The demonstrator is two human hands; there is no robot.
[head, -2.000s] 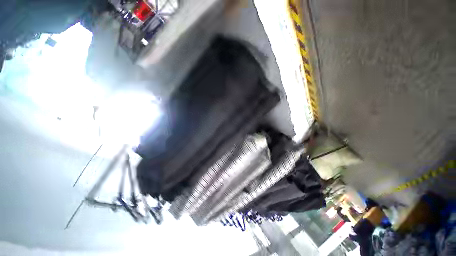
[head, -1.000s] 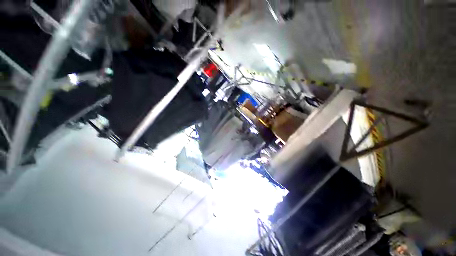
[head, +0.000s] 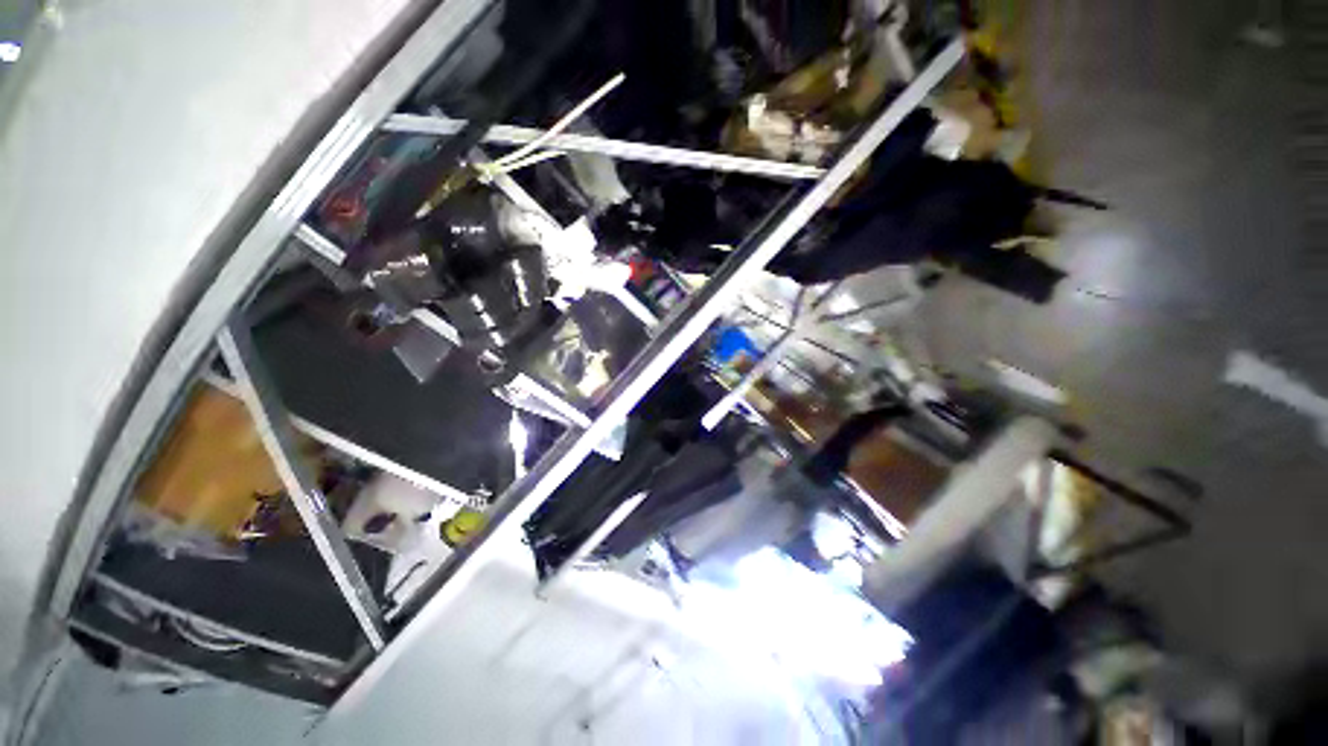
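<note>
Neither of my hands is in the picture. Nearest in front, the view is tilted sideways and blurred. A pale metal frame (head: 714,306) with crossing bars stands against the white wall. Behind its bars are dark surfaces (head: 386,372) and a brown flat sheet or board (head: 219,464). Dark cloth (head: 648,488) hangs beside the frame's lower edge. Another dark heap, seemingly cloth (head: 918,211), lies at the upper right, by the floor.
The grey floor (head: 1194,437) runs down the right side. A blue item (head: 736,346) shows among clutter in the middle. A pale beam or table edge (head: 961,496) and a dark triangular metal support (head: 1129,517) stand at the lower right. Bright glare hides part below.
The view has swung and moved. The large barred frame and its contents now fill the left and middle. The hanging dark garments look smaller and lower; the blue item remains in view.
</note>
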